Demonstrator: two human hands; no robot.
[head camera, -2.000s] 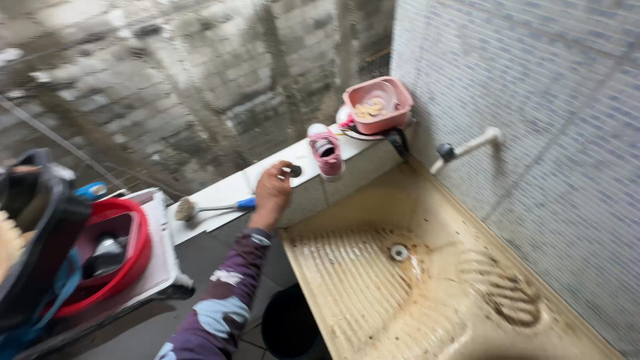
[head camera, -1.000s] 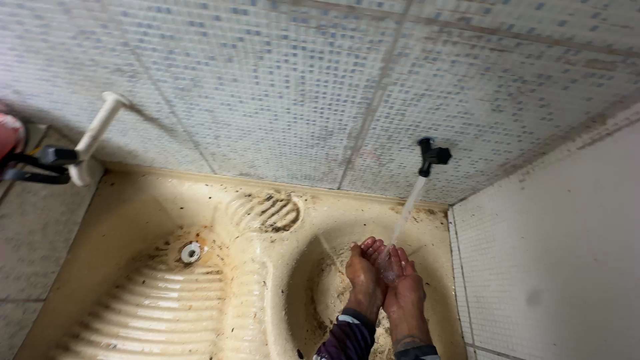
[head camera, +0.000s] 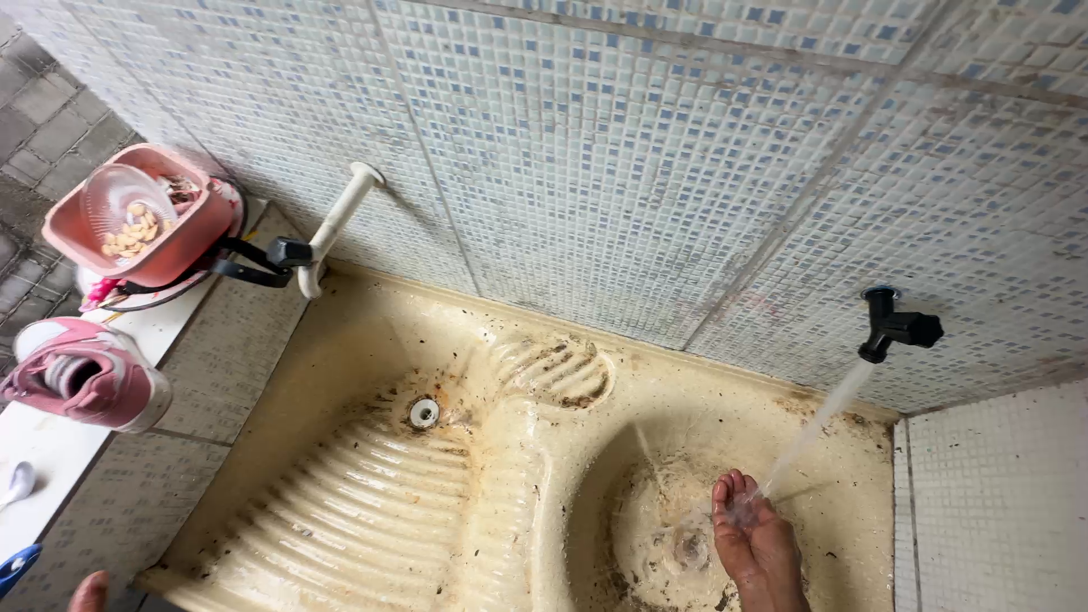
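Note:
Water runs from the black plastic tap (head camera: 884, 327) on the tiled wall into the right basin of the cream laundry sink (head camera: 544, 476). My right hand (head camera: 756, 540) is held palm up under this stream, over the round basin, with water striking the palm and fingers and nothing else in it. Of my left hand (head camera: 89, 592) only a fingertip shows at the lower left edge, below a blue handle (head camera: 19, 568); the rest is out of view. A ribbed washboard (head camera: 340, 518) and a white drain (head camera: 424, 413) form the left part of the sink.
On the white ledge at left stand a pink and white sneaker (head camera: 85, 374), a white spoon-like piece (head camera: 19, 483) and a pink plastic tub (head camera: 183, 246) holding a clear bowl. A white pipe (head camera: 336, 223) with a black valve sticks out from the wall.
One second ago both hands were cupped together under the stream; now my left hand has moved away to the far left. The view has swung widely.

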